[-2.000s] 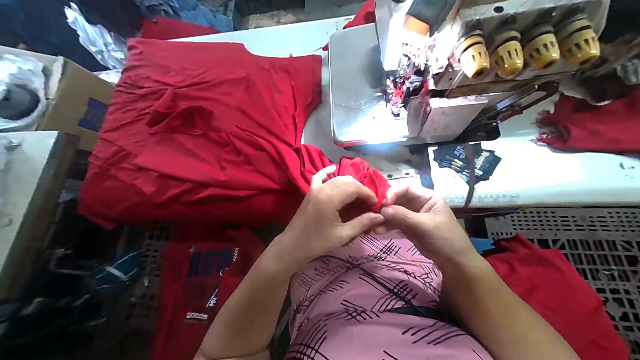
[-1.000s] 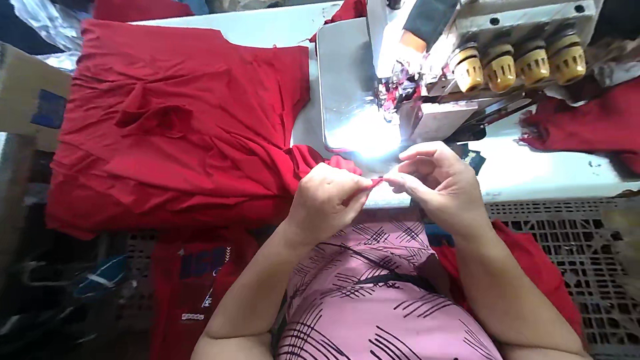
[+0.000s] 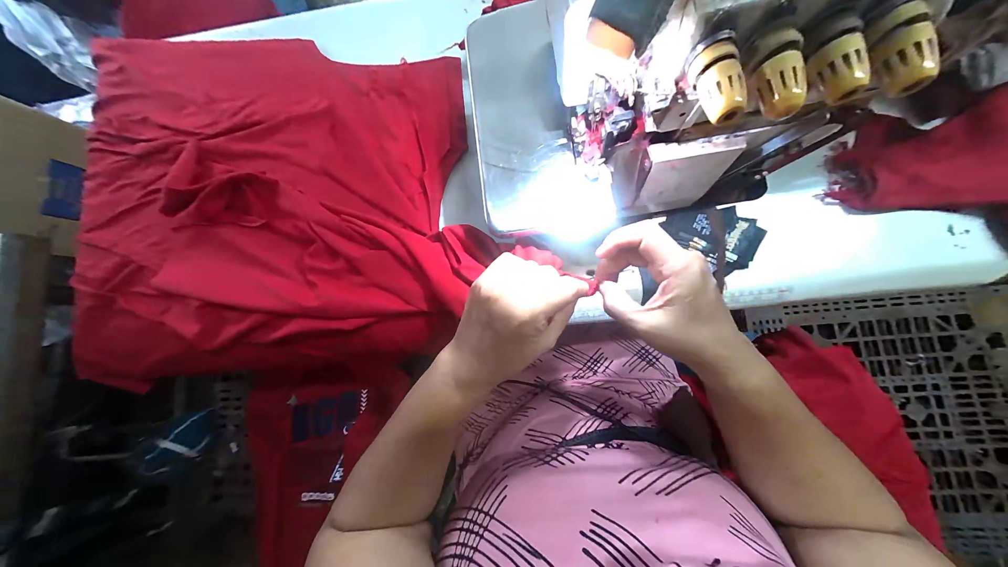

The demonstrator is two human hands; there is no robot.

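A large red fabric garment [image 3: 260, 197] lies spread over the left of the white table, its gathered end reaching to my hands. My left hand [image 3: 524, 303] is closed on that gathered red fabric, in front of the sewing machine. My right hand [image 3: 661, 291] pinches the small tip of it between thumb and index finger, close to the left fingertips. Just behind both hands stands the sewing machine [image 3: 685, 150], its lamp shining brightly on the pale metal bed plate [image 3: 516, 126]. The fabric inside my left fist is hidden.
Several yellow tension knobs [image 3: 780, 87] top the machine. Dark labels with writing [image 3: 720, 240] lie on the table [image 3: 882, 244] right of my hands. More red cloth [image 3: 937, 157] is at the far right. Plastic crates [image 3: 890, 346], a printed red cloth [image 3: 315, 465] and a cardboard box [image 3: 39, 173] surround the table.
Two seconds ago a larger bunch of red fabric showed above my fingers; now mostly a small tip shows between them. My right thumb and index finger have come back closer to the left hand since one second ago.
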